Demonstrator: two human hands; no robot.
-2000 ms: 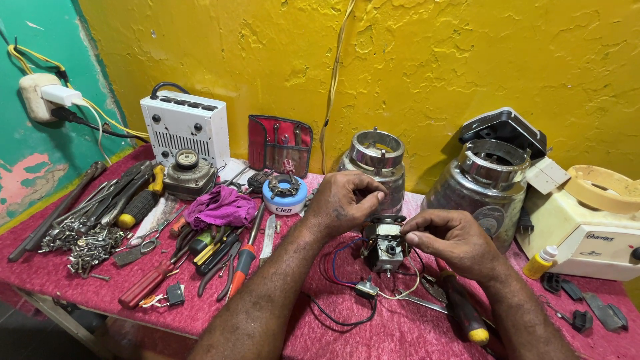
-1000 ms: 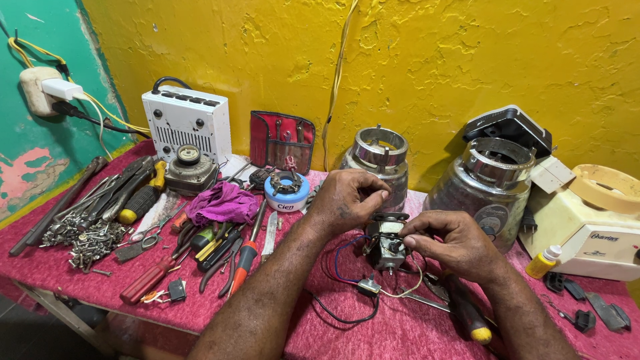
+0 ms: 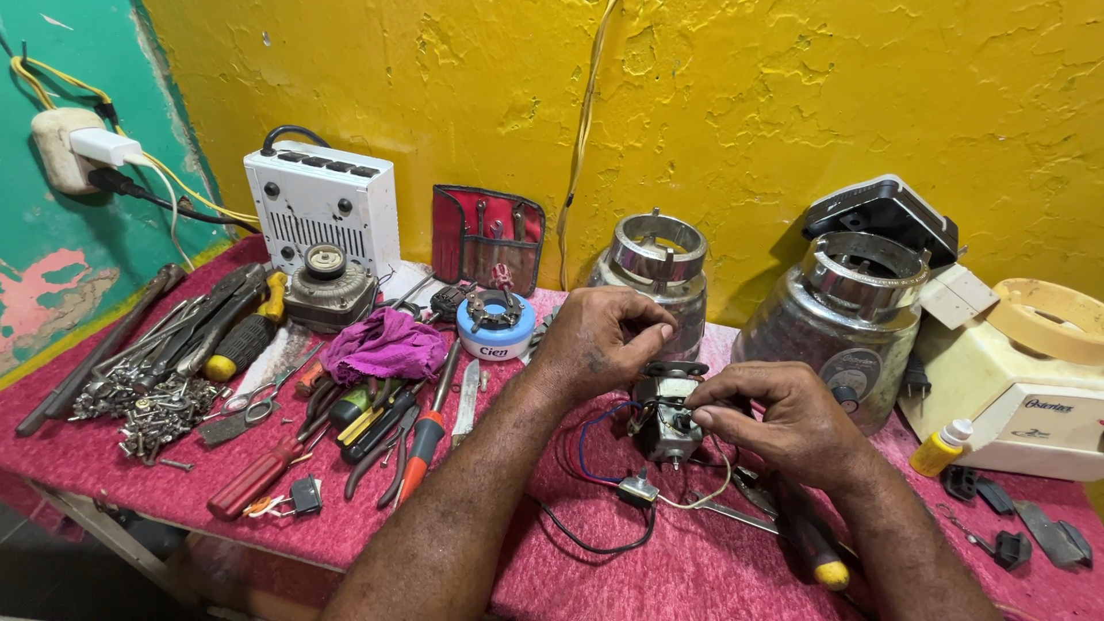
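A small electric blender motor (image 3: 671,423) with wires stands on the pink cloth, its shaft toward me. My left hand (image 3: 604,341) is bent over the motor's far left side; its fingertips are partly hidden, so what they hold is unclear. The thumb and index finger of my right hand (image 3: 776,414) are at the motor's right side, near a dark part and wires. A metal toggle switch (image 3: 638,490) lies in front, wired to the motor. A screwdriver with a black and yellow handle (image 3: 811,535) lies under my right wrist.
Two metal blender bases (image 3: 660,267) (image 3: 832,336) and a cream blender base (image 3: 1018,414) stand behind and right. A yellow bottle (image 3: 942,448) is near them. Pliers, screwdrivers (image 3: 259,474), screws (image 3: 164,414), a purple rag (image 3: 384,345) and a blue-white round container (image 3: 494,338) lie left.
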